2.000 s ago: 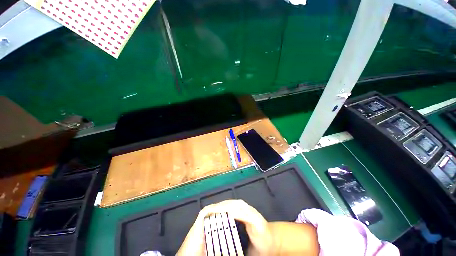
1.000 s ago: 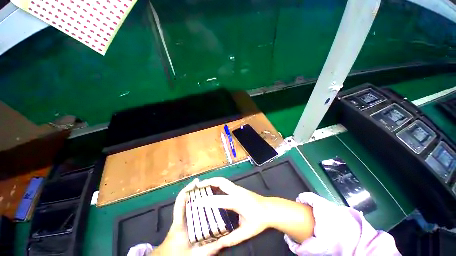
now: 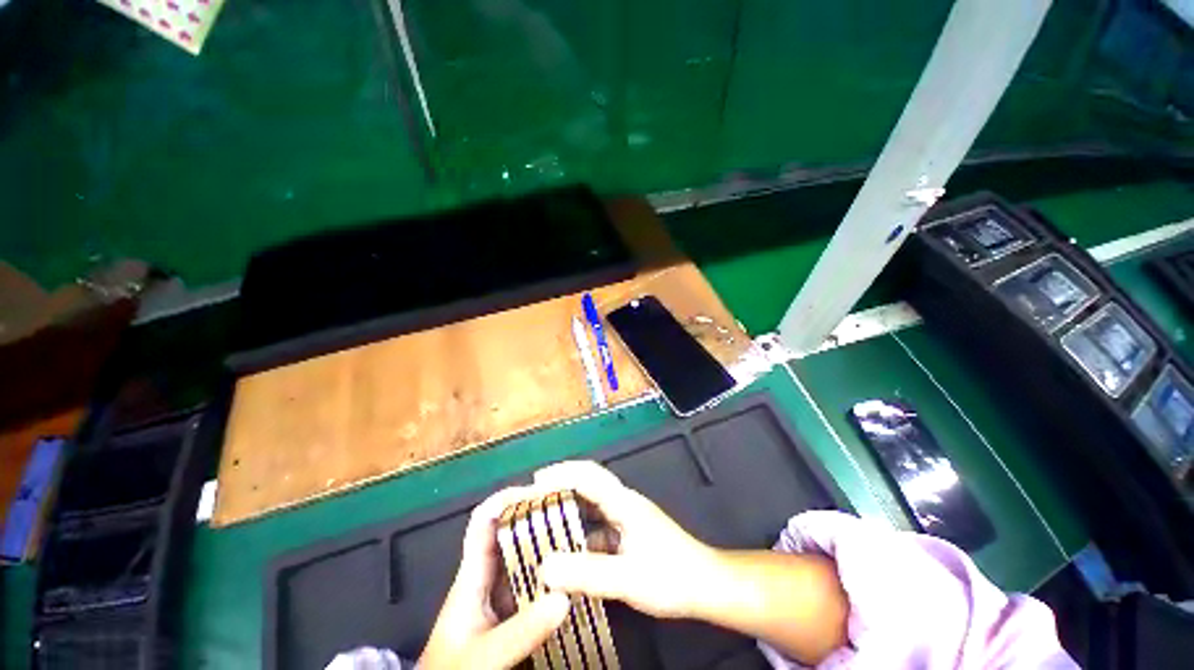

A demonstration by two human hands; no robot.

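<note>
A stack of several phones (image 3: 526, 543) stands on edge between my hands, with pale gold frame edges facing up as parallel stripes. My left hand (image 3: 478, 615) holds the stack from the left, its thumb on the edges. My right hand (image 3: 642, 556) wraps the far end and right side, its thumb lying across the stripes. The black tray (image 3: 334, 582) lies beneath my hands, and the part of it that shows has empty slots. The lower end of the stack is cut off by the frame's bottom edge.
A wooden board (image 3: 393, 419) carries a blue pen (image 3: 600, 343), a white pen (image 3: 585, 363) and a black phone (image 3: 672, 356). A glossy phone (image 3: 921, 471) lies on the green bench at right. Filled trays stand at left (image 3: 183, 511) and right (image 3: 1034, 380). A white post (image 3: 904, 190) rises behind.
The stack has come further into view than at first, and its edges now face up between my hands. My right thumb has shifted lower across the stripes. The camera view has shifted slightly.
</note>
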